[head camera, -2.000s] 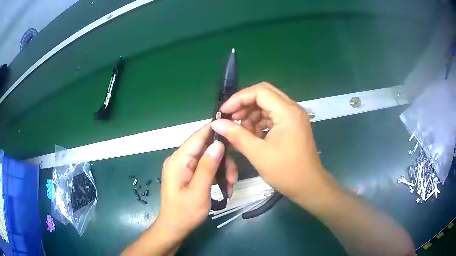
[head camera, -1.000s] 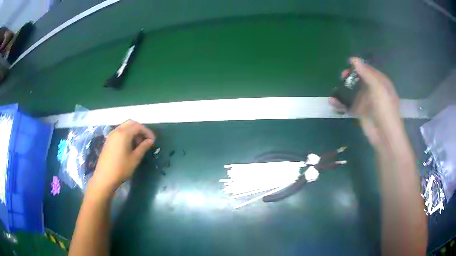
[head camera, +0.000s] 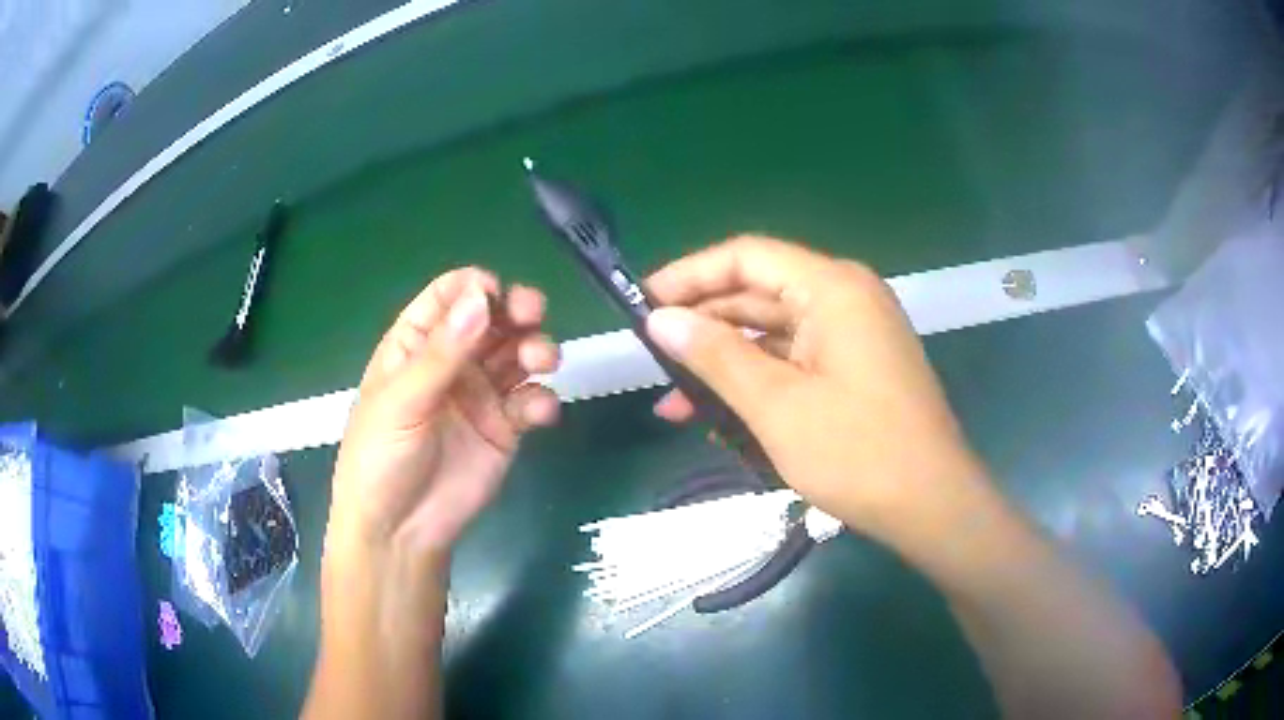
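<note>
My right hand (head camera: 831, 373) holds a black pen housing (head camera: 575, 222), its pale tip pointing up and left. A small row of pale marks or parts shows on the housing near my right thumb. The rear end is hidden behind my right hand. My left hand (head camera: 448, 401) is raised left of the housing, apart from it, palm partly turned up, fingers curled. A tiny dark bit, apparently a small black part (head camera: 493, 304), shows between its thumb and index finger.
A waiting pen unit (head camera: 251, 291) lies on the green belt behind the white rail (head camera: 958, 301). White sticks (head camera: 690, 551) lie over pliers (head camera: 760, 574). At left are a blue bin (head camera: 92, 570) and a bag of black parts (head camera: 258, 535); at right, white pins (head camera: 1208, 506) and a milky bag (head camera: 1225, 352).
One second ago my left hand was over the loose black parts and my right hand was far right with the pen housing. Both have come to the middle, and the view has shifted.
</note>
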